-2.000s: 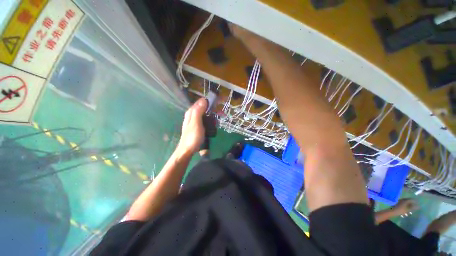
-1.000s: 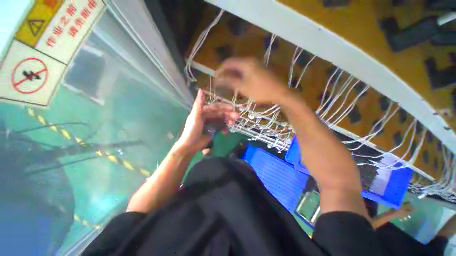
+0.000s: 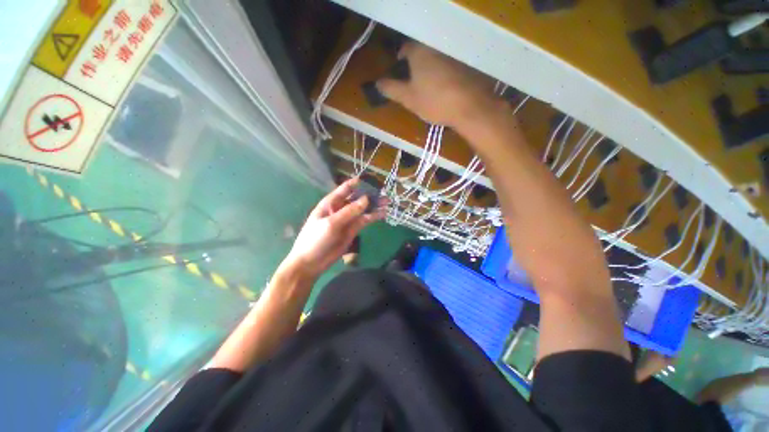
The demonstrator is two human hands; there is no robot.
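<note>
My left hand is in front of the lower shelf edge, its fingers closed around a small black power adapter. My right hand reaches over the yellow-brown shelf board. A dark block shows at its fingertips; the hand hides part of it, and I cannot tell an adapter from a socket there. A dark socket position lies just beside the fingers. Bunches of thin white cables hang from the shelf edge rail, near my left hand.
A blue tray with a pale flat area rests under the lower shelf at the right. A ribbed blue crate lies below. The white upper rail curves above my right arm. A warning-sign panel is at the left. Another person's hand shows lower right.
My right hand has moved up from near my left hand to the shelf board. My left hand has gone from spread fingers to closed around the adapter.
</note>
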